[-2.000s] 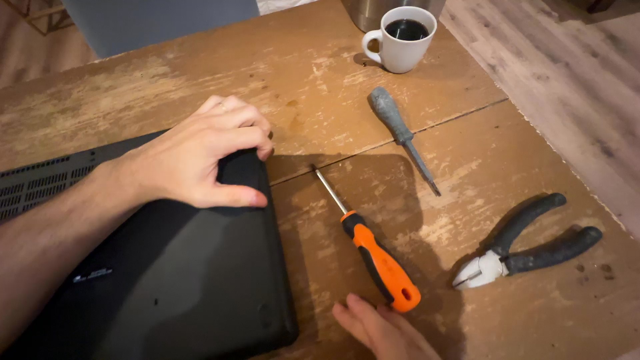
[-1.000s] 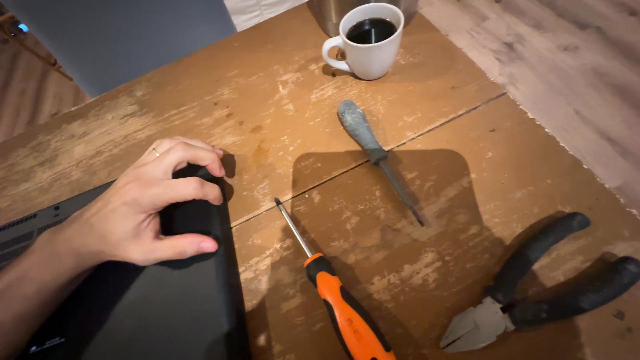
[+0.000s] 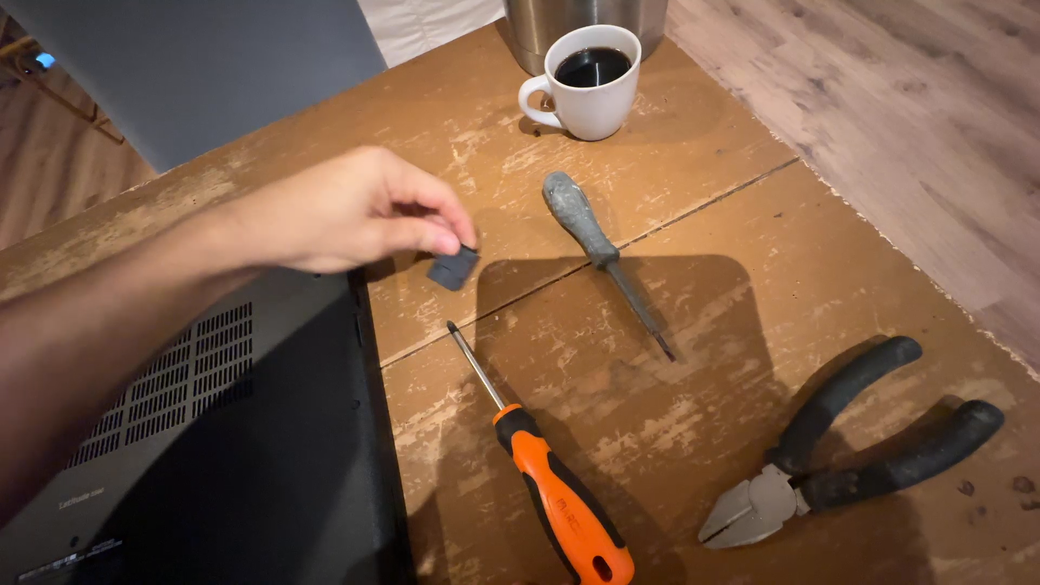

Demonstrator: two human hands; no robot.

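My left hand (image 3: 366, 213) pinches a small dark plastic piece (image 3: 452, 268) between thumb and fingers, just above the table beside the laptop's edge. Below that arm, a black laptop (image 3: 268, 439) lies underside up, with vent slots showing. An orange and black Phillips screwdriver (image 3: 561, 504) lies to its right, tip toward the held piece. Further right are a grey-handled screwdriver (image 3: 581, 215) and combination pliers (image 3: 768, 496) with black handles, jaws pointing left. My right hand is out of view.
A white mug (image 3: 597, 101) of dark liquid stands at the far edge, in front of a stainless steel container (image 3: 528, 36). The worn wooden table (image 3: 699, 203) has a seam across it. A grey chair back (image 3: 203, 65) stands beyond the far edge.
My left hand has moved off the laptop's corner and now holds the small dark piece over the table. My right hand, visible two seconds ago by the orange screwdriver, has left the view.
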